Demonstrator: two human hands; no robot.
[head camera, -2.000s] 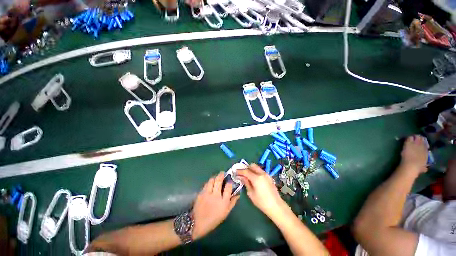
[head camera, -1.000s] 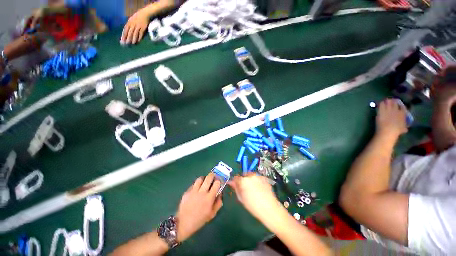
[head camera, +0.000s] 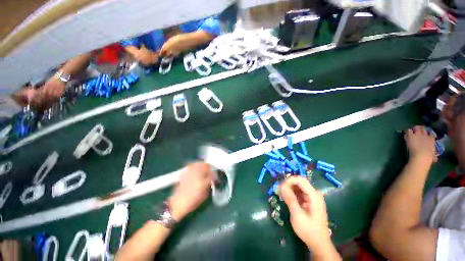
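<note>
My left hand (head camera: 191, 186), with a metal watch, holds a motion-blurred white housing (head camera: 222, 191) over the near white strip. No blue shows on it. My right hand (head camera: 308, 211) is at the near side of the pile of blue batteries (head camera: 275, 165), fingers curled; whether they pinch a part cannot be told. Small greenish circuit boards (head camera: 276, 211) lie left of it, partly hidden by the hand. Three filled housings with blue bands (head camera: 272, 120) stand side by side beyond the strip.
White housings lie at left, one nearby (head camera: 133, 165). A white cable (head camera: 352, 90) crosses the far side. Another person's arm (head camera: 405, 191) is at right. Other workers' hands (head camera: 173, 46) are across the bench, beside a housing heap (head camera: 239, 48).
The filled housing left my hands; the row beyond the strip went from two to three. My left hand now holds another white housing, one fewer lies in the cluster. My right hand moved to the pile.
</note>
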